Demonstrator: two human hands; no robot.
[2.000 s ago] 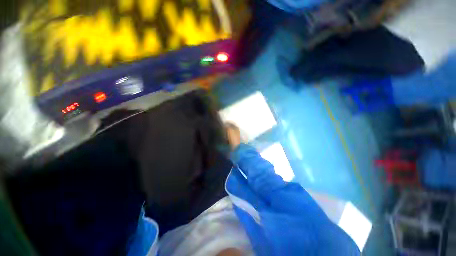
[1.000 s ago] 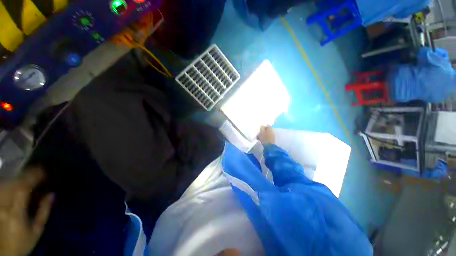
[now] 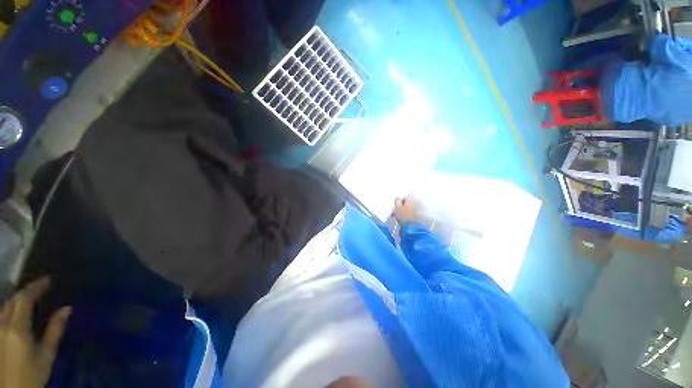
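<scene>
My right hand (image 3: 405, 208) is small in the picture, at the near edge of a bright white sheet or panel (image 3: 387, 155); its fingers seem closed on that edge, but glare hides the detail. My left hand (image 3: 29, 333) is at the lower left, partly cut off by the picture's edge, fingers apart, with nothing seen in it. A white grid parts tray (image 3: 309, 85) with dark pieces in its cells lies beyond the white panel. A white box or block (image 3: 501, 227) is just right of my right hand.
The dark blue control panel (image 3: 53, 45) with its dial is at the upper left. Orange cables (image 3: 171, 34) hang beside it. A red stool (image 3: 573, 98), a person in a blue smock (image 3: 645, 87) and a framed cart (image 3: 607, 178) are at the right. My dark-clothed lap lies below the panel.
The view has swung right and down, moving the press out. The grid tray has come into view. My left hand appeared at the lower left. My right hand stays by the white panels.
</scene>
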